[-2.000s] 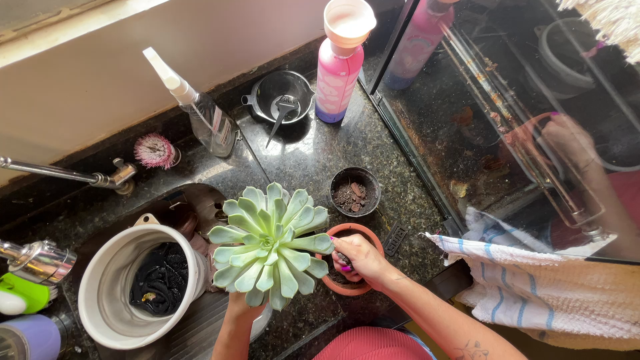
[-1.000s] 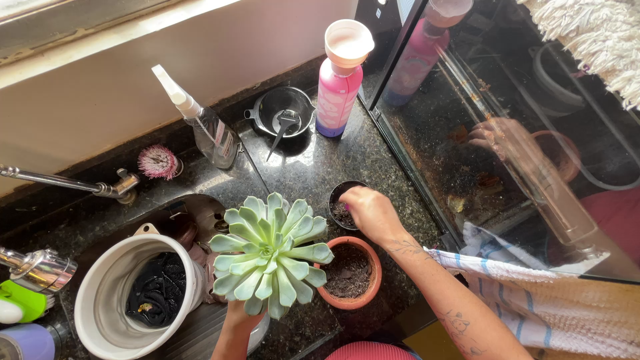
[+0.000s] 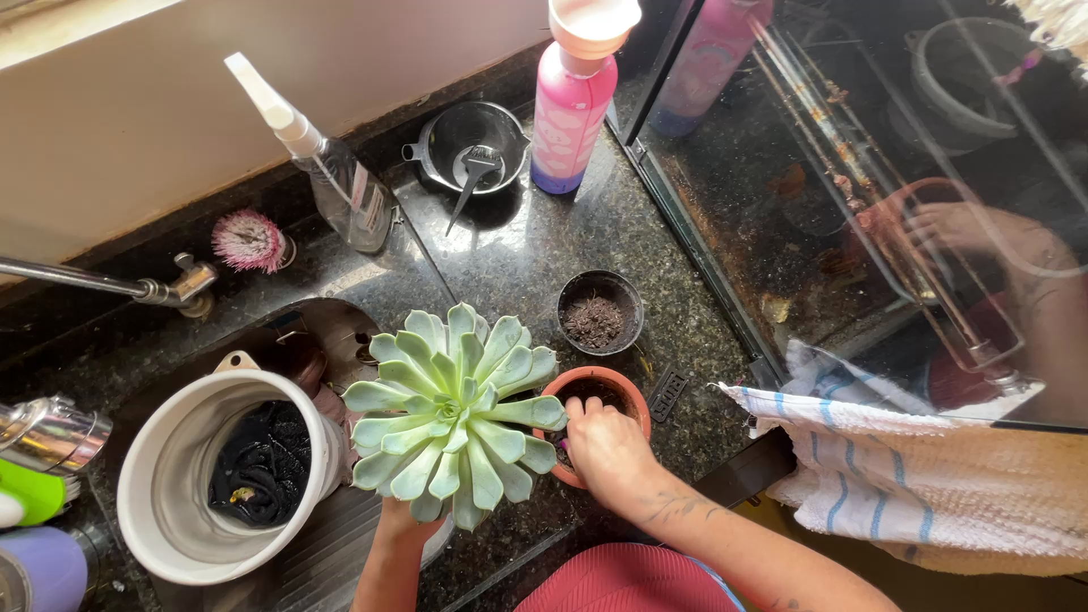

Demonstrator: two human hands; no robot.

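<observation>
A large pale green rosette succulent (image 3: 450,408) fills the lower middle of the view. Beneath it is my left hand (image 3: 414,512), mostly hidden by the leaves; only the wrist and part of the hand show, so its grip is hidden. To the right, my right hand (image 3: 605,446) has its fingers down inside a terracotta-coloured pot (image 3: 636,395), touching the dark soil; whether they pinch anything is hidden. Just behind that pot stands a small black pot (image 3: 597,342) with loose, coarse brown soil in it.
A white bucket (image 3: 140,493) holding dark cloth stands over the steel sink at left. Behind are a spray bottle (image 3: 353,200), a black bowl with a tint brush (image 3: 476,170) and a pink bottle (image 3: 571,119). A glass cover (image 3: 850,212) and a striped towel (image 3: 901,484) lie at right.
My right hand has moved from the small black pot back to the terracotta-coloured pot, where it also was two seconds ago. The succulent remains left of that pot.
</observation>
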